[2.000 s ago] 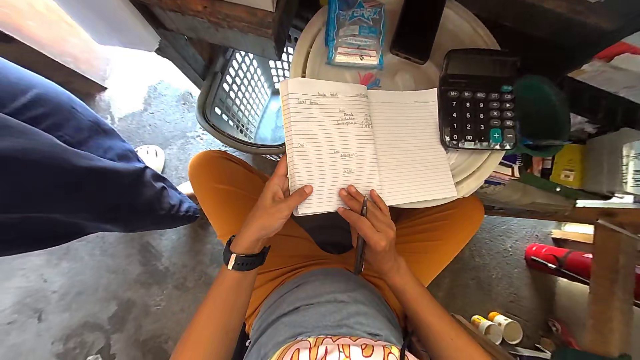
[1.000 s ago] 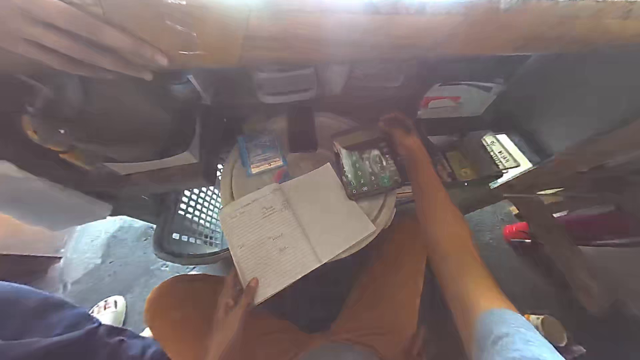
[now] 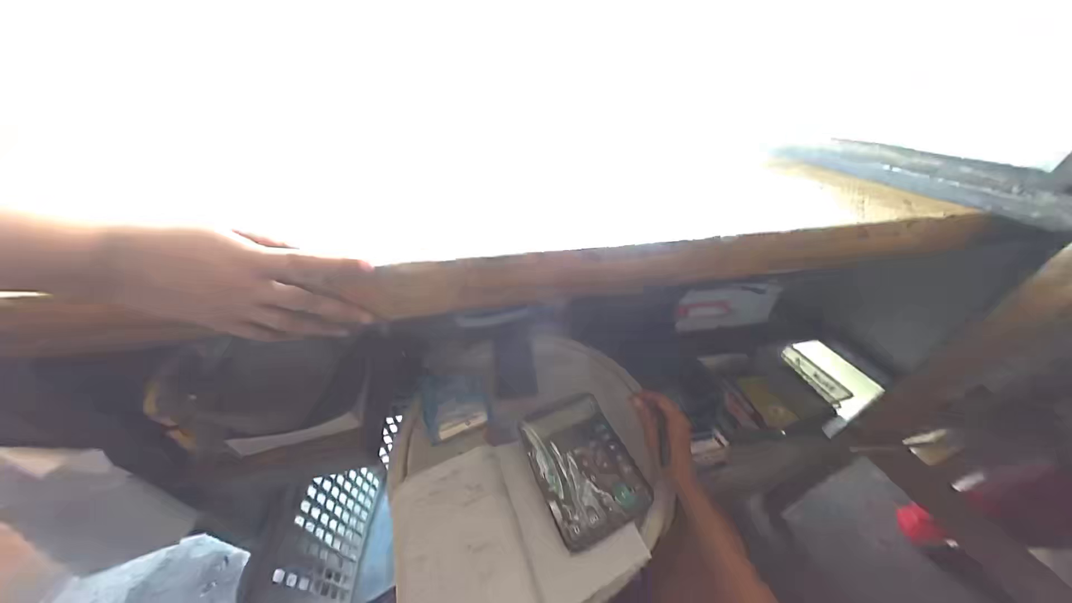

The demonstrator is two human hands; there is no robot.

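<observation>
My right hand (image 3: 670, 431) is at the right rim of a round pale stool top (image 3: 603, 368), its fingers curled round a dark slim thing that looks like the pen. Just left of it, a black calculator (image 3: 586, 473) lies tilted over the right page of an open lined notebook (image 3: 469, 528). A blue and white packet (image 3: 455, 406) and a dark phone (image 3: 514, 364) lie beyond the notebook. My left hand is out of view. The picture is blurred.
Another person's hand (image 3: 276, 289) rests on the wooden counter edge (image 3: 544, 280) above the stool. A grey plastic basket (image 3: 331, 519) stands left of the stool. Boxes and booklets (image 3: 762, 402) sit on a shelf at right. A wooden leg crosses the right side.
My right hand has moved from the notebook to the stool's right rim. The calculator, earlier beside the notebook, now overlaps its right page. My left hand has left the view, which has tilted up.
</observation>
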